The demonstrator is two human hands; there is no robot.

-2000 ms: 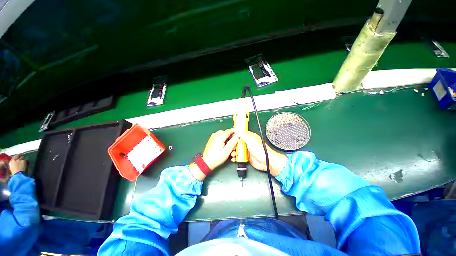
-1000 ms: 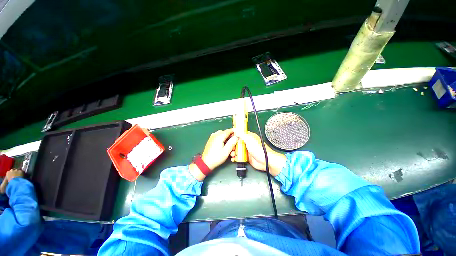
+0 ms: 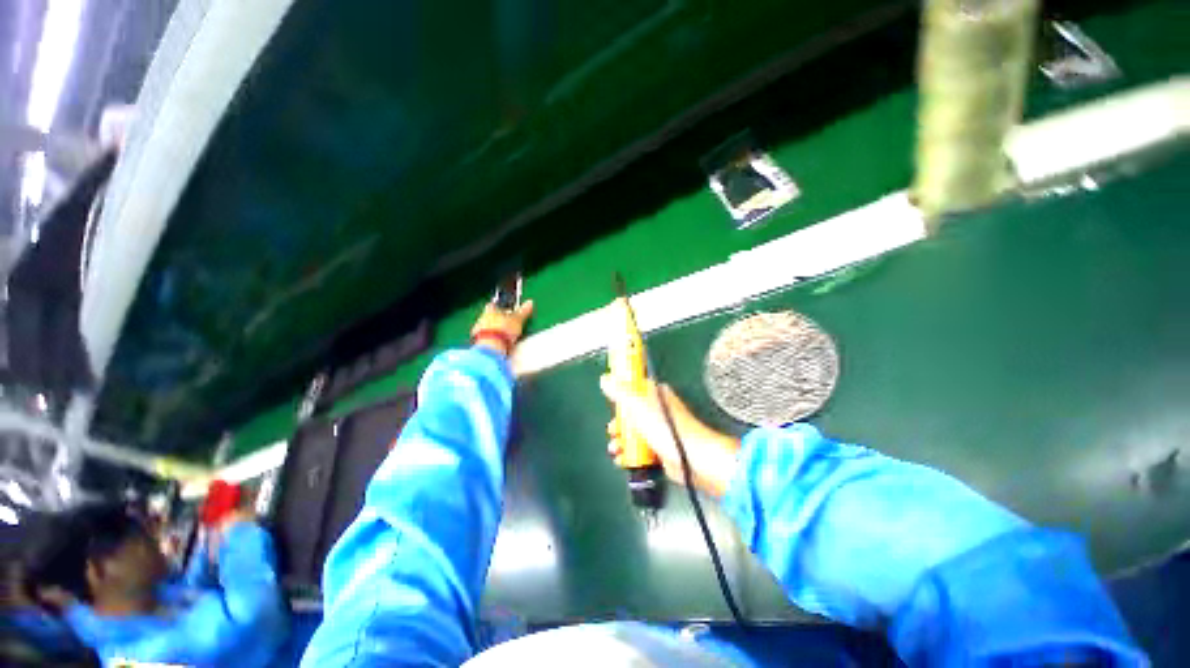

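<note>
My right hand (image 3: 653, 424) grips the yellow electric screwdriver (image 3: 629, 379) over the green bench, its black tip pointing down towards me. The black cord runs over my right wrist. My left hand (image 3: 501, 321) reaches out over the white rail to a phone unit (image 3: 509, 290) on the belt. The fingers are at its near end; whether they are closed on it cannot be told. A dark red band is on my left wrist. The round screw dish (image 3: 771, 367) lies right of the screwdriver.
Another phone unit (image 3: 752, 185) lies on the green belt beyond the white rail (image 3: 783, 256). A wrapped post (image 3: 968, 111) stands at the rail. The black tray (image 3: 372, 450) is left, partly behind my left sleeve. Another worker (image 3: 131, 574) is at the far left.
My left hand has left the screwdriver and moved forward and left to the belt. My right hand still holds the screwdriver. The view has turned left, and the red bin no longer shows.
</note>
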